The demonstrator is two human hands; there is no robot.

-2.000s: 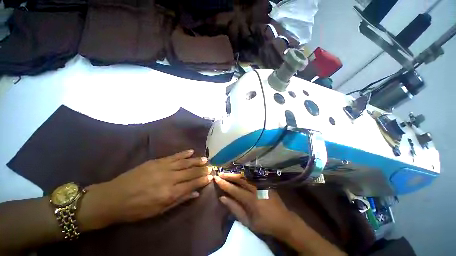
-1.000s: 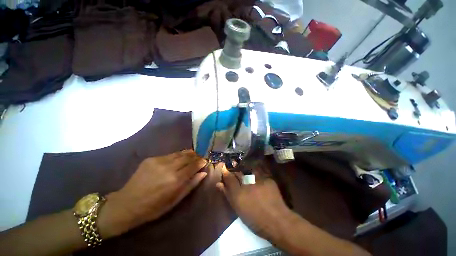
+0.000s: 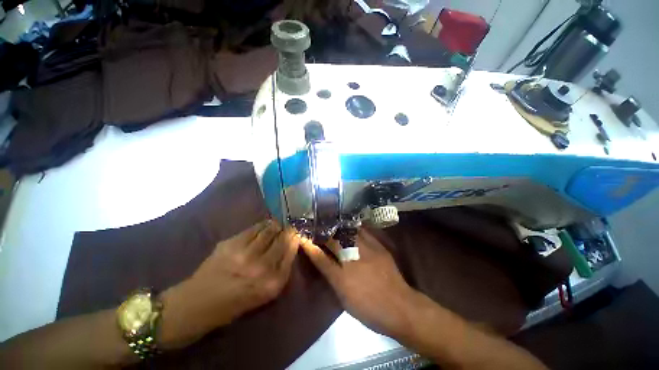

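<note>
A large dark brown garment panel lies flat on the white table and runs under the head of the white and blue sewing machine. My left hand, with a gold watch at the wrist, presses on the panel left of the needle area, fingers bunched at the lit spot. My right hand lies on the cloth just right of the needle area, its fingers partly hidden behind the machine parts. The fingertips of both hands come close together. The presser foot and any pocket edge are too small or hidden to tell.
Piles of brown cut pieces lie behind the work. A red item stands behind the machine. An accessory tray and a red-handled tool are at the right. Dark cloth lies at the lower right. A scale runs along the table's front edge.
The view has shifted, so the machine appears further left and more level. The panel has turned beneath the hands. My left fingers have drawn from flat to bunched; my right hand has moved closer in beside the needle area.
</note>
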